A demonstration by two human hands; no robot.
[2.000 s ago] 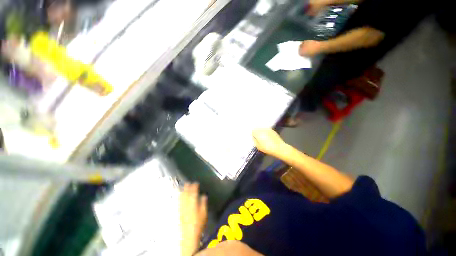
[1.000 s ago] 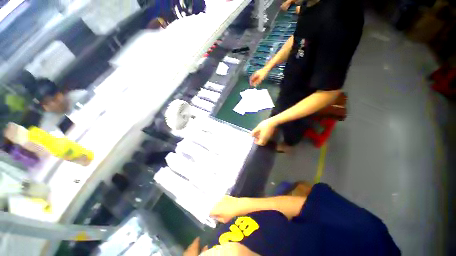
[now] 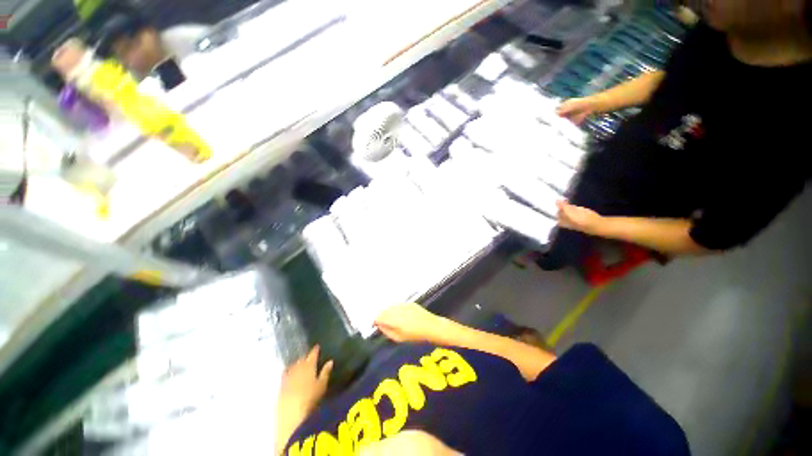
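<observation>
A stack of clear trays (image 3: 418, 236) filled with white pouches lies in front of me on the green bench. My right hand (image 3: 410, 322) holds the near corner of this stack. A second block of filled trays (image 3: 205, 356) lies to the left, blurred and overexposed. My left hand (image 3: 304, 378) is beside its right edge, fingers apart; whether it touches the trays is unclear. A coworker's two hands hold another filled tray (image 3: 521, 156) by its right side, at the far right end of the middle stack.
A small white fan (image 3: 378, 134) stands behind the middle stack. White pouches lie in rows beyond it. A coworker in black (image 3: 703, 151) stands at the right, near a red stool (image 3: 614, 265). A metal frame (image 3: 80, 245) crosses at left, near a yellow object (image 3: 147, 111).
The coworker, who had one hand at the middle stack's corner, now holds a filled tray with both hands, over where loose white slips lay. My left hand shows more fully. The view has shifted.
</observation>
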